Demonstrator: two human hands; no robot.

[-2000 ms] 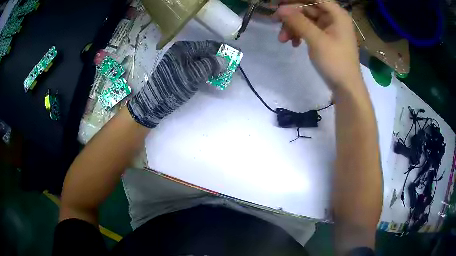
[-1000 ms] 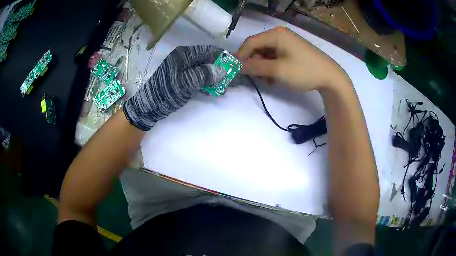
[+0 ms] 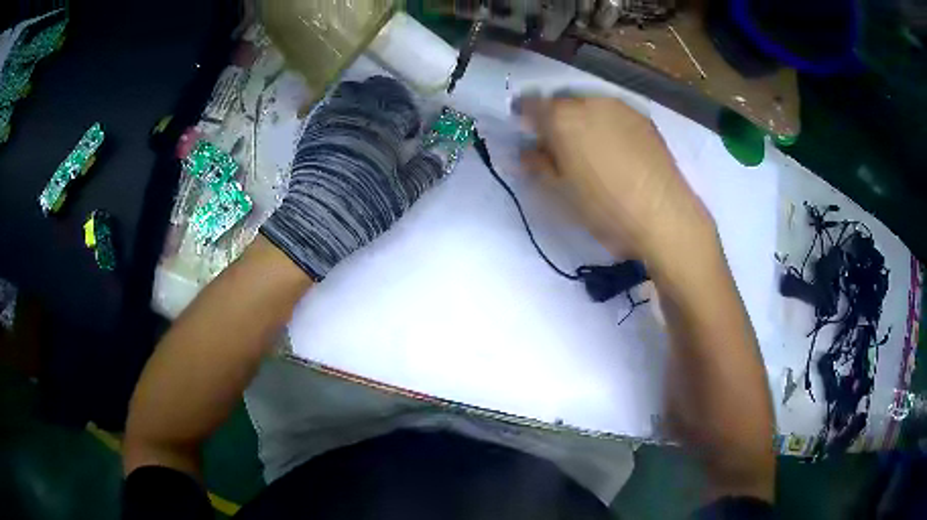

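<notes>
My left hand [image 3: 356, 168], in a grey-black striped knit glove, holds a small green circuit board [image 3: 451, 130] at its edge; the contact is partly blurred. A thin black cord [image 3: 523, 218] runs from the board's right side down to its bundled coil [image 3: 608, 279] on the white sheet. My bare right hand [image 3: 595, 152] is to the right of the board, above the cord, not touching the board. It is motion-blurred, with fingers apart and nothing visible in it. The dark soldering iron tip [image 3: 464, 61] points down just above the board.
A tan cone [image 3: 320, 41] with a white tube [image 3: 412, 51] is at the top. Loose green boards [image 3: 221, 208] lie left of the white sheet [image 3: 457, 315]. More boards [image 3: 73, 168] lie on the black surface. A black cord pile [image 3: 849, 305] is at the right.
My right hand has come down from the top, touched the board area, then moved off to the right. The left glove has turned more upright. The cord coil has shifted right and down.
</notes>
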